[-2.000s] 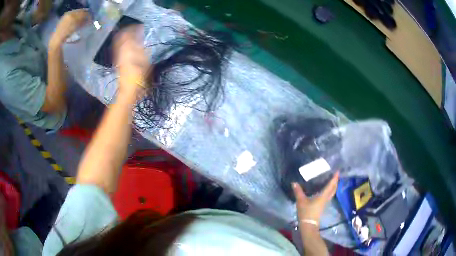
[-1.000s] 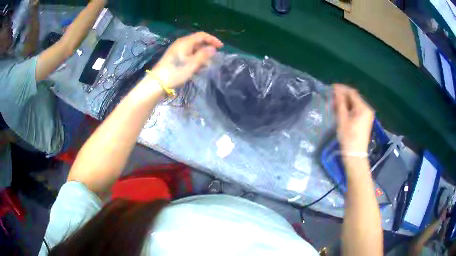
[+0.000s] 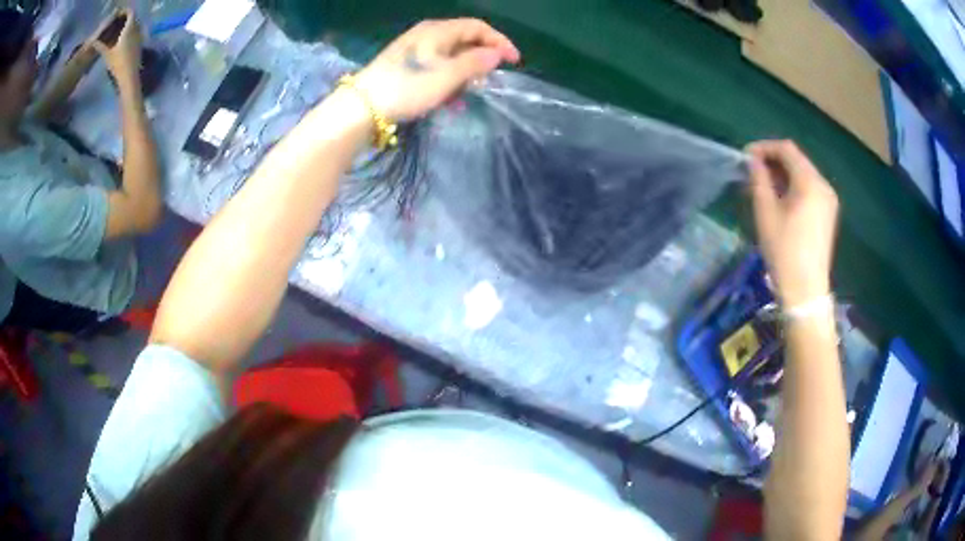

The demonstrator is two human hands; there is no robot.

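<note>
A large clear plastic bag (image 3: 593, 201) is stretched wide between my hands over the bench, with a dark mass of black parts sagging in its lower part. The single parts are blurred. My left hand (image 3: 439, 66) pinches the bag's upper left corner. My right hand (image 3: 791, 196) pinches its upper right corner. The bag's top edge runs nearly straight between them.
A heap of thin black wires (image 3: 386, 180) lies left of the bag, partly behind my left forearm. A blue tray (image 3: 693, 349) with a yellow square piece stands at right. A red stool (image 3: 296, 391) is below the bench. A person (image 3: 64, 201) works at far left. A green strip (image 3: 635, 79) runs behind.
The bag, first lying at right under my right hand, has been moved left and lifted. My left hand has come from the wires to its corner. The bag is now pulled taut.
</note>
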